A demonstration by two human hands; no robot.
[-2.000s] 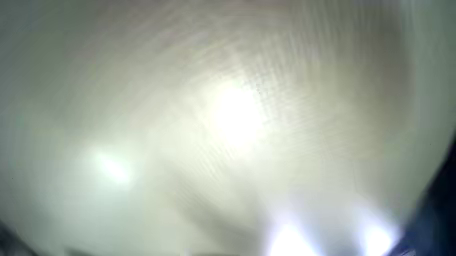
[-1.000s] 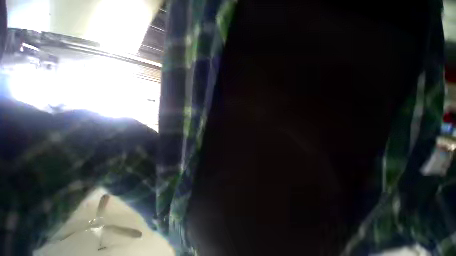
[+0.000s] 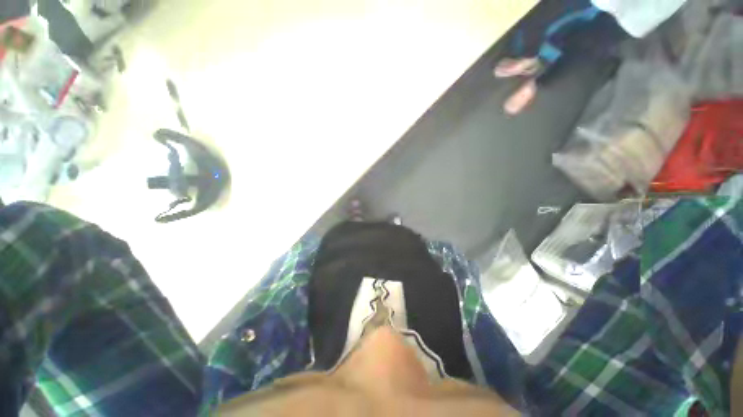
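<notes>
The wearer's own plaid shirt fills the lower part of the head view, blue-green with white lines, with a black and white garment at its neck. Both plaid sleeves reach out to the sides. Neither hand can be made out; a small skin-toned patch at the right edge is too cut off to name. A dark, glossy curved object with a small blue spot lies on a cream table. What it is cannot be told.
Mixed clutter lies at the table's far left. Beyond the table's diagonal edge is grey floor. Another person's feet and dark-clad legs are at upper right. Clear-bagged items, a red bag and white packets lie at right.
The pale blur, then the dark opening framed by plaid cloth, has given way to a view down over the worn shirt, table and floor.
</notes>
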